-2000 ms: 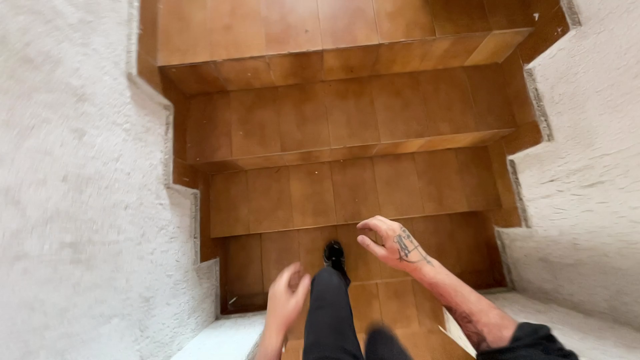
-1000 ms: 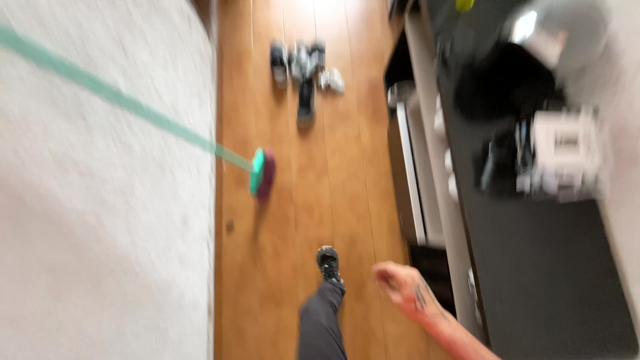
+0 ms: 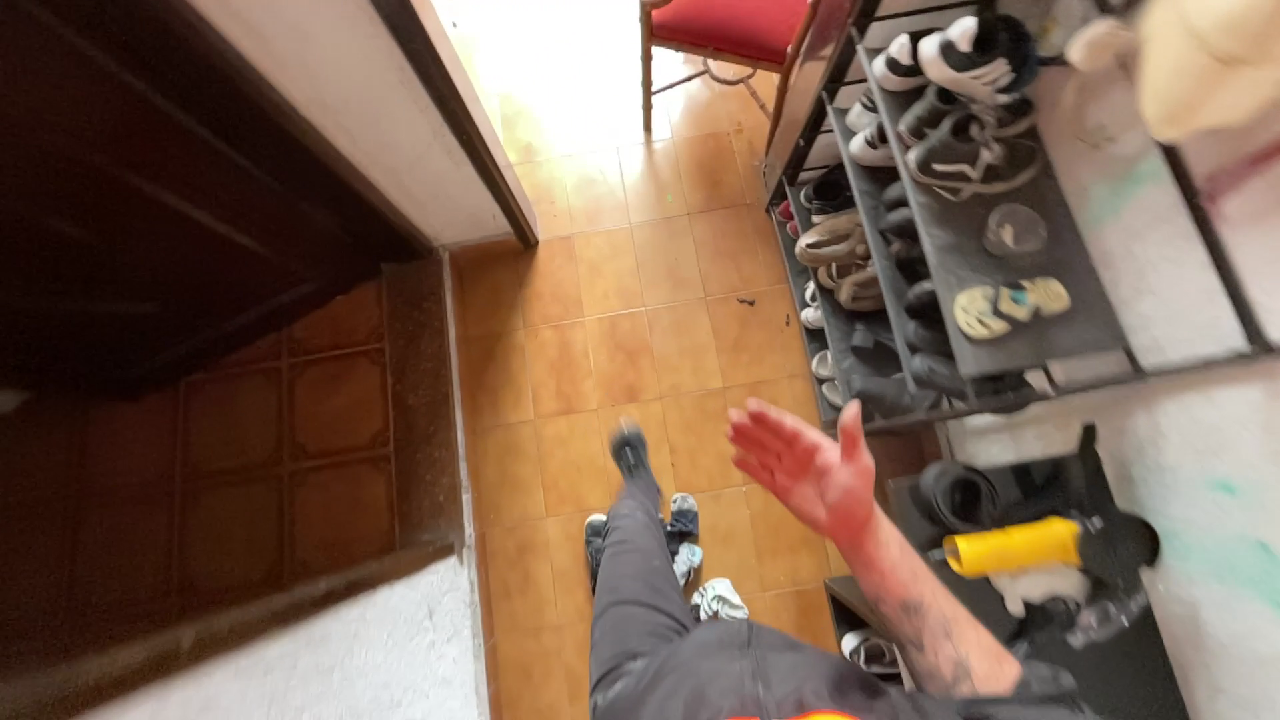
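My right hand [image 3: 805,470] is held in the air over the tiled floor, palm showing and fingers apart, with nothing in it. A metal shoe rack [image 3: 1065,240] stands just beyond it on the right, bearing sneakers [image 3: 975,160] and a pair of pale yellow flip-flops [image 3: 1010,305]. Below and right of the hand, a yellow cylinder [image 3: 1015,547] lies on a dark surface. My left hand is out of the frame. One dark shoe [image 3: 629,450] of mine is on or above the tiles, blurred.
A red-cushioned chair [image 3: 735,25] stands at the top by bright light. At left, a dark doorway borders a white wall edge [image 3: 400,640]. Sandals [image 3: 684,518] and crumpled cloth [image 3: 718,600] lie on the floor near my legs. Small dark bits [image 3: 746,301] lie farther ahead.
The view has moved greatly, from stairs through a passage to tiled floor beside a shoe rack. My left hand, seen two seconds ago, is out of view. My right hand now has its fingers spread.
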